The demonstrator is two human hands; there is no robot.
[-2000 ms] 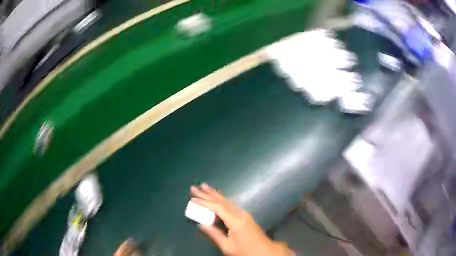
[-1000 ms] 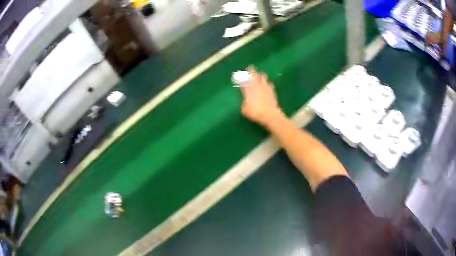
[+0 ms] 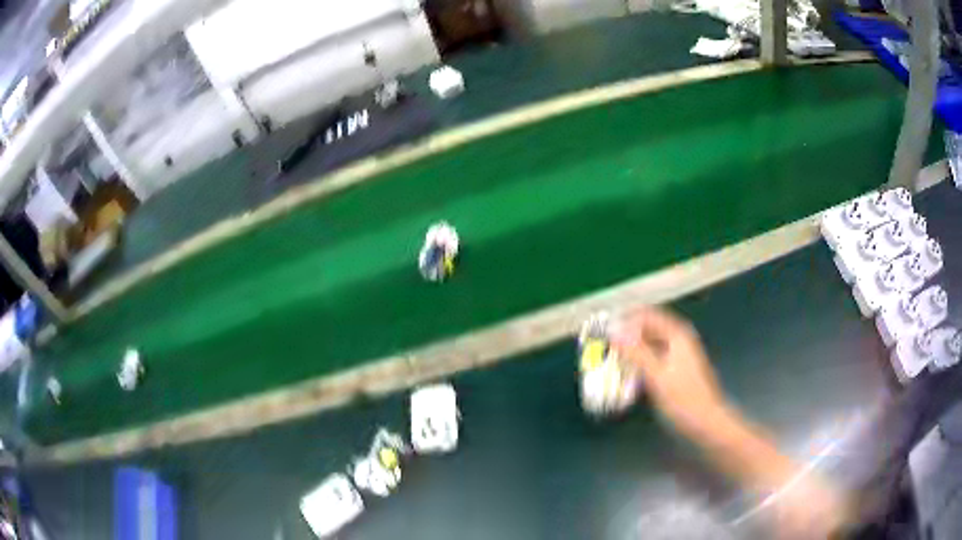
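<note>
My right hand (image 3: 670, 369), somewhat blurred, holds an open adapter unit (image 3: 607, 369) by its right side over the dark green bench, just inside the pale edging. The unit is white with yellow parts showing. My left hand is not in view. Another open adapter unit (image 3: 439, 253) lies on the green conveyor belt (image 3: 549, 211). At the lower middle left, a closed-looking white unit (image 3: 434, 418), an open unit with a yellow part (image 3: 380, 464) and a white piece (image 3: 331, 505) lie in a slanting row.
Finished adapters (image 3: 891, 274) stand in tight rows at right, beside a grey post (image 3: 916, 105). A blue tray (image 3: 146, 506) is at lower left. A small white unit (image 3: 130, 369) is on the belt at left. A white block (image 3: 446, 82) lies beyond the belt.
The view has turned left. My right hand has come back from over the belt to the bench and now holds the open unit. The small white cluster and blue tray have come into view.
</note>
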